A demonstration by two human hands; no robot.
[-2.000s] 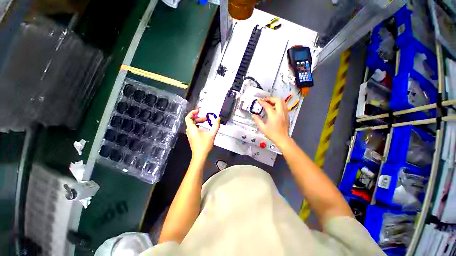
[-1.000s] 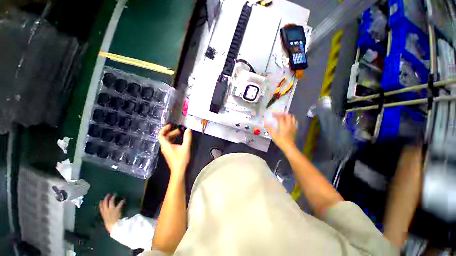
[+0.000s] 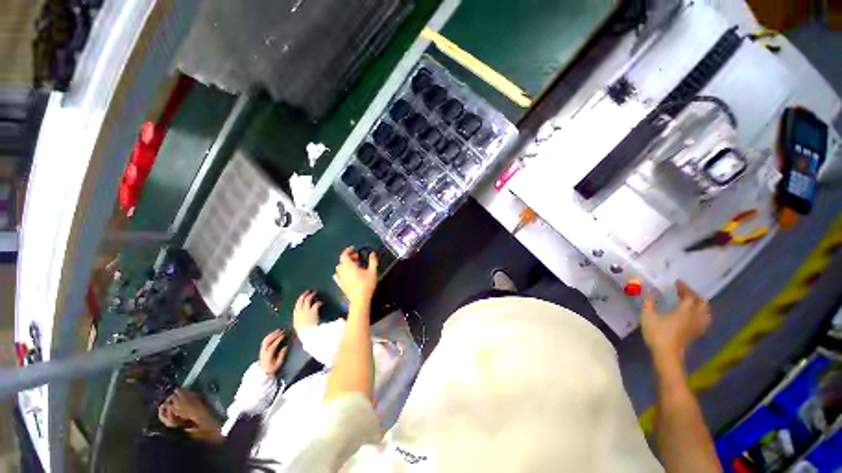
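My left hand (image 3: 356,275) holds a small black housing (image 3: 366,256) in its fingertips, over the green bench just below the blister tray. My right hand (image 3: 676,319) is open and empty at the front right corner of the white machine bed (image 3: 563,185), beside the red button (image 3: 632,288). A black rounded-square housing with a pale middle (image 3: 725,165) sits in the fixture on the bed. The clear blister tray (image 3: 503,139) holds rows of black pieces, with some pockets nearest my left hand looking paler.
A dark handheld meter (image 3: 801,159) and orange-yellow pliers (image 3: 729,233) lie on the bed's right side. A black cable chain (image 3: 660,115) runs along it. Coworkers' hands (image 3: 309,309) are at the bench, lower left. A white tray (image 3: 238,231) and crumpled wipes (image 3: 301,187) lie left. Blue bins (image 3: 794,393) stand lower right.
The view has swung left. My right hand left the fixture for the bed's front right corner. My left hand moved off the bed to the tray's near end.
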